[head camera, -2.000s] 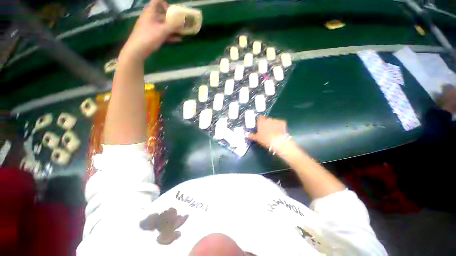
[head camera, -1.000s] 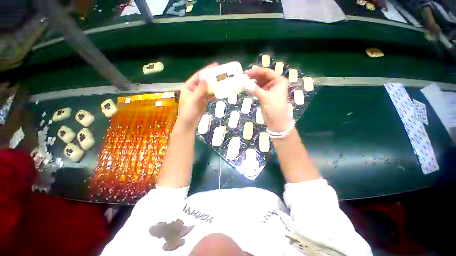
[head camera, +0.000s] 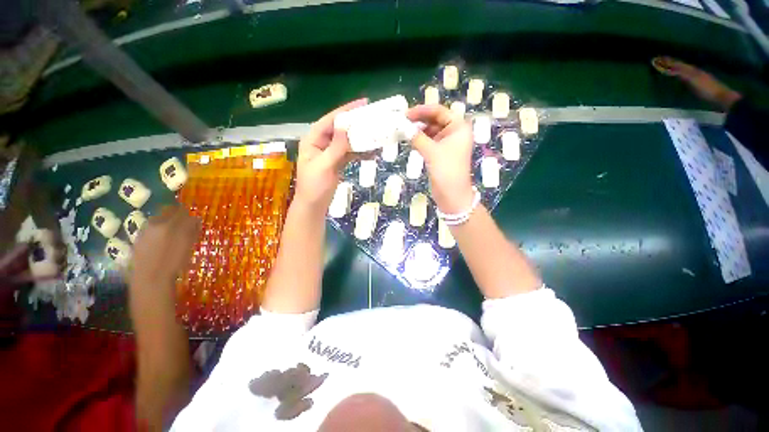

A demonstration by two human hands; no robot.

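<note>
A cream housing [head camera: 371, 123] is held up above the bench between both my hands; glare washes out its face. My left hand [head camera: 325, 152] grips its left end. My right hand [head camera: 445, 152] is at its right end, with thumb and fingertips pinched there; a small pale piece may be between them, but I cannot tell. Below and behind my hands lies a clear blister tray [head camera: 506, 187] with rows of pale oval covers [head camera: 418, 209], partly hidden by my right hand and strongly lit at its near corner.
Orange strips [head camera: 240, 228] lie left of my left arm. Several cream housings [head camera: 135, 192] and small white scraps [head camera: 72, 283] lie further left, where another person's hands [head camera: 160, 245] reach in. The conveyor belt [head camera: 354, 59] carries a housing [head camera: 268, 95]. Label sheets [head camera: 708, 202] lie right.
The housing between my hands has tilted, and its dark patch no longer shows. Another person's arms have come in at left, one holding a housing. A hand now reaches a unit on the belt at right.
</note>
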